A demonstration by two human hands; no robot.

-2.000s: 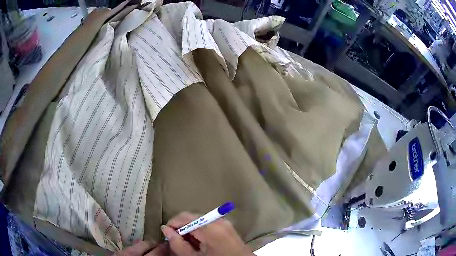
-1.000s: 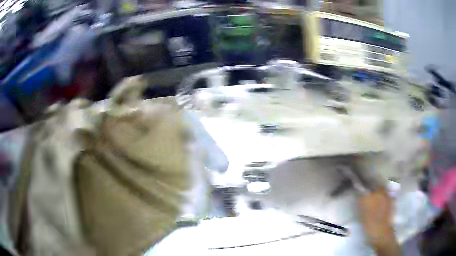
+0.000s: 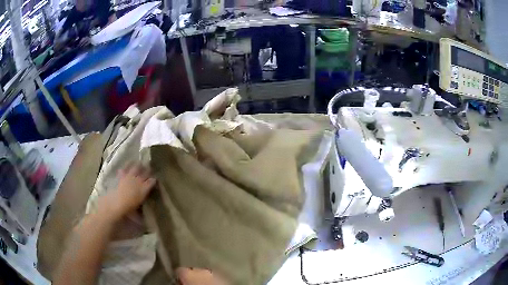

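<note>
The khaki jacket body [image 3: 223,195] lies bunched on the table in front of me, left of the sewing machine. Its pale lining [image 3: 159,132] shows at the top and left. My left hand [image 3: 131,192], slightly blurred, has its fingers curled at the lining beside a khaki fold. My right hand [image 3: 198,276] is at the bottom edge on the khaki cloth; most of it is cut off, so its grip is unclear. A thin white pen-like thing [image 3: 455,211] lies under the machine arm.
The sewing machine [image 3: 412,150] stands right, with a grey-white lamp [image 3: 365,162] and control panel [image 3: 473,72]. Black snips [image 3: 423,256], a thin dark tool [image 3: 440,214] and paper tags [image 3: 490,235] lie at right. A blue-covered surface [image 3: 92,67] is behind left.
The view has turned right. My right hand, earlier holding the white marker, then over at the machine's right side, is back at the cloth. My left hand is now farther up on the lining.
</note>
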